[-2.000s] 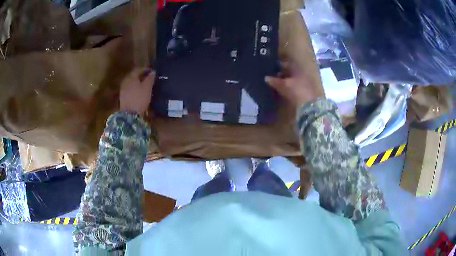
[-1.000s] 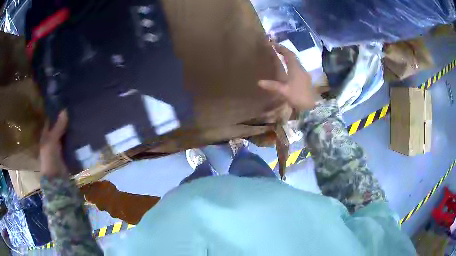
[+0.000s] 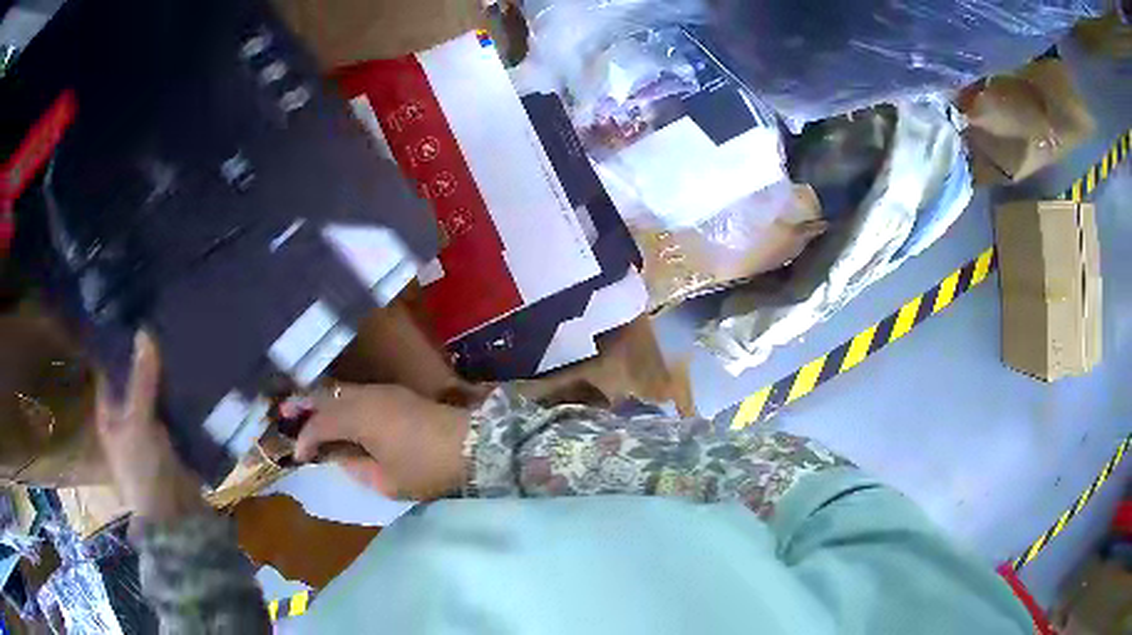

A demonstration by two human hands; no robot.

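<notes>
Black printed box blanks (image 3: 161,211) with white edge tabs lie tilted at the upper left, blurred. My left hand (image 3: 139,428) grips their lower left edge, fingers partly hidden by the sheets. My right hand (image 3: 385,437) is at their lower edge, fingertips curled by the white tabs and brown paper; what they pinch is unclear. A red, white and black printed blank (image 3: 497,211) lies on brown kraft paper (image 3: 639,360) right of the black sheets and partly under them.
Plastic-wrapped printed goods (image 3: 695,161) lie beyond the kraft paper. A large dark film-covered bundle (image 3: 869,56) is at the top right. A whitish crumpled sack (image 3: 857,273) lies beside striped floor tape (image 3: 857,341). A closed carton (image 3: 1049,288) stands on the floor at right.
The black blanks have moved left and turned further. The red and white blank now shows. My right hand has moved left from the kraft-wrapped surface to the blanks' lower edge.
</notes>
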